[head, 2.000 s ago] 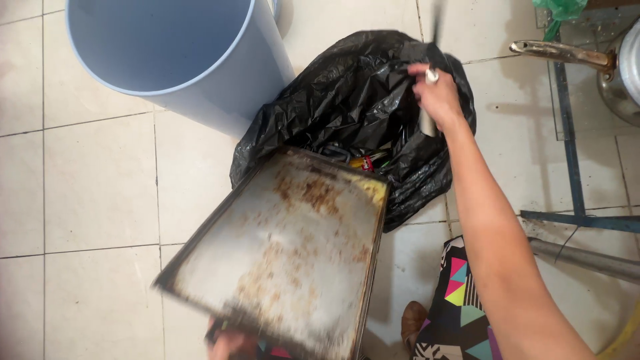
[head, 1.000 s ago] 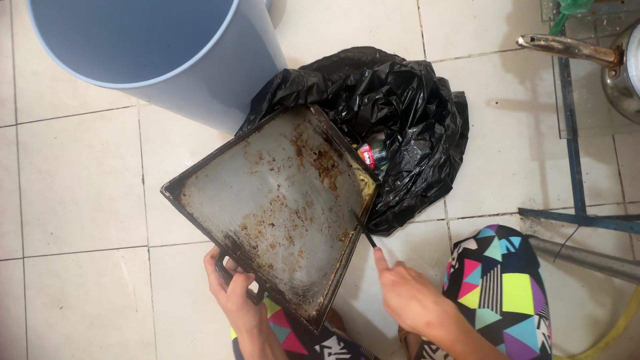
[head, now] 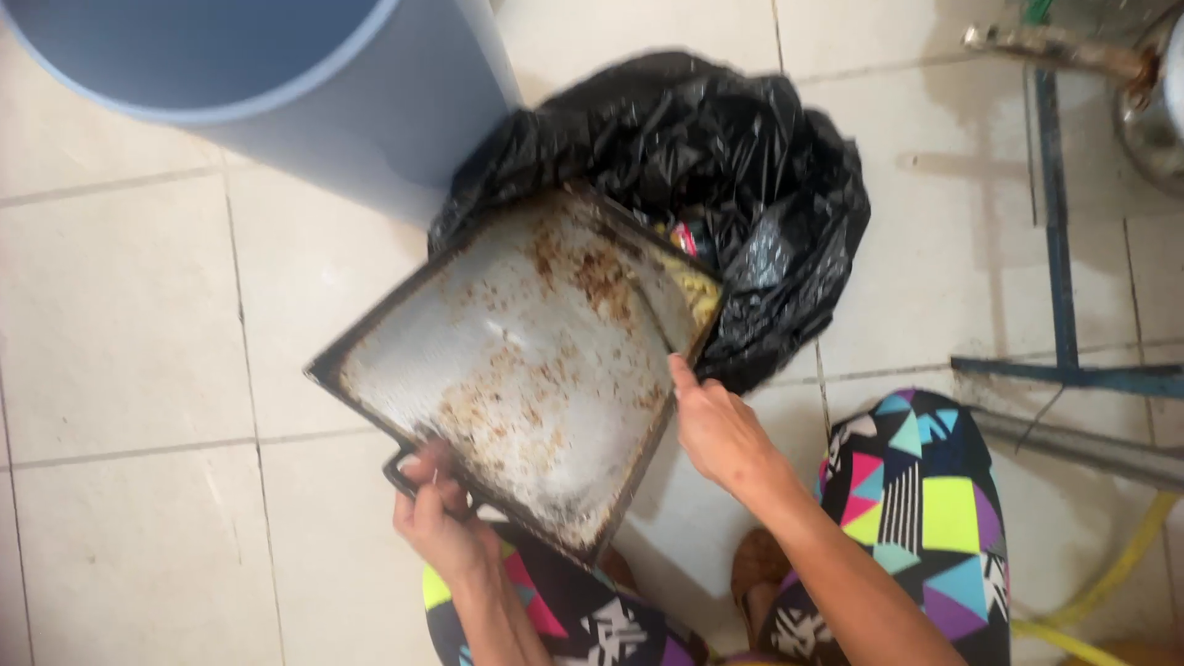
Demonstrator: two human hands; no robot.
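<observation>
My left hand (head: 449, 518) grips the handle of a stained metal baking tray (head: 499, 361), which is tilted with its far corner over an opened black plastic bag (head: 721, 139). Brown burnt spots cover the tray, and yellowish food scraps (head: 694, 289) lie at its right corner. My right hand (head: 726, 430) is closed at the tray's right edge, index finger extended along a thin dark blade, probably a knife (head: 655, 319), that rests on the tray. The knife's handle is hidden in the hand. Inside the bag, a red and dark wrapper (head: 686, 239) shows.
A large light blue plastic bin (head: 407, 111) stands at the upper left, against the bag. On the right are a blue metal frame (head: 1059, 231) and a pot with a worn handle (head: 1045, 44). A yellow hose (head: 1110, 573) lies at the lower right. My knees are below.
My right hand, over the bag two seconds ago with the knife raised, has come down to the tray's right side. Since one second ago, the blade has moved further onto the tray.
</observation>
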